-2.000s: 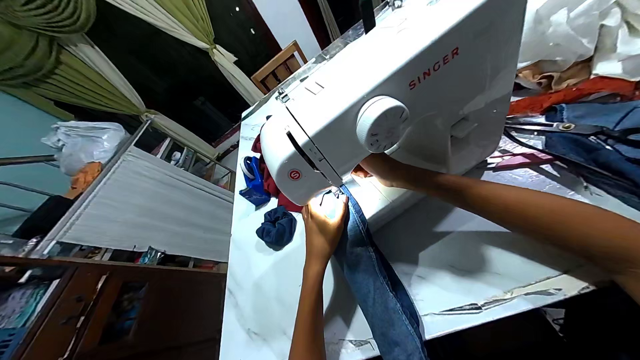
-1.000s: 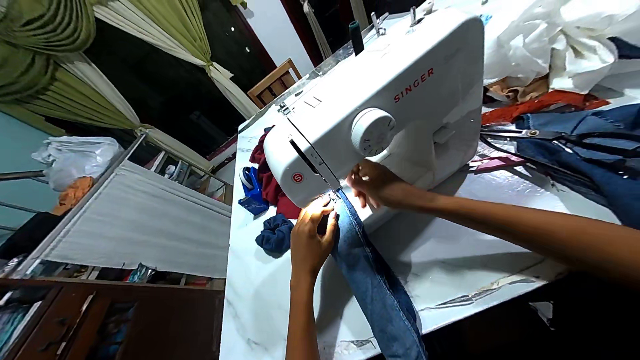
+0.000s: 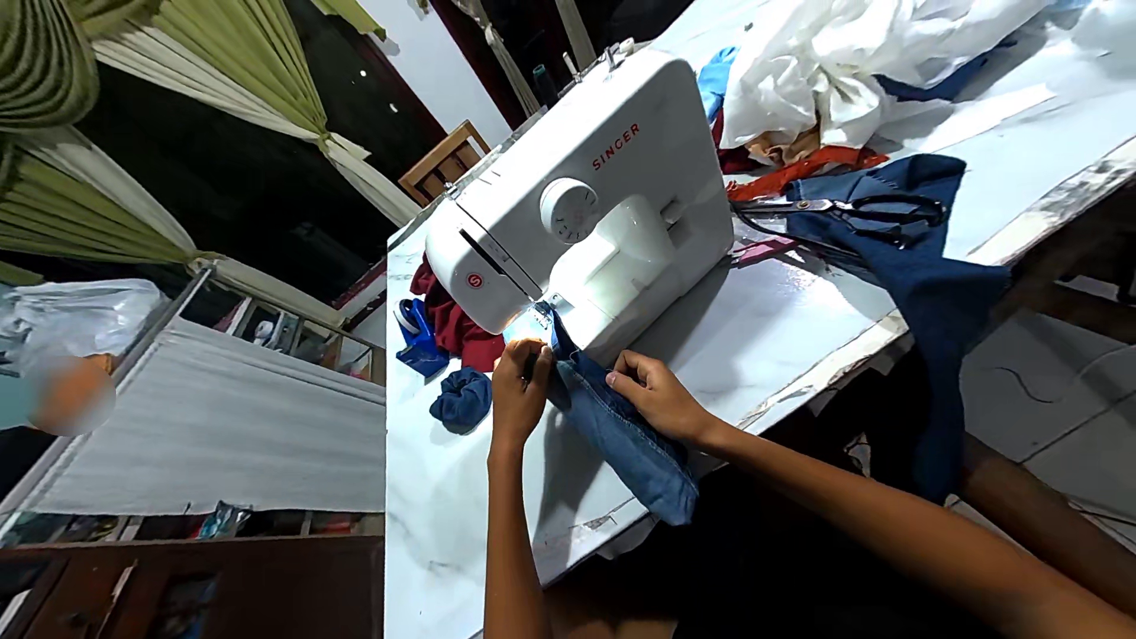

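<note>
A white Singer sewing machine point(image 3: 577, 195) stands on the marble-patterned table. A strip of blue denim point(image 3: 621, 435) runs from under its lit needle area toward the table's front edge, with a pale stitched line along it. My left hand point(image 3: 522, 377) pinches the denim's left edge just in front of the presser foot, which is partly hidden. On the right side of the strip, farther from the needle, my right hand point(image 3: 652, 390) holds the cloth's edge between thumb and fingers.
Left of the machine lie a blue tape dispenser point(image 3: 421, 342), dark red cloth point(image 3: 457, 324) and a denim scrunchie point(image 3: 461, 399). To the right, black-handled scissors point(image 3: 852, 209) rest on denim point(image 3: 932, 266) that hangs over the table edge point(image 3: 1047, 213), near white plastic point(image 3: 825, 71).
My right hand has moved from beside the needle area down to the denim strip and taken hold of its edge. My left hand stays near the presser foot. The view has shifted to the right.
</note>
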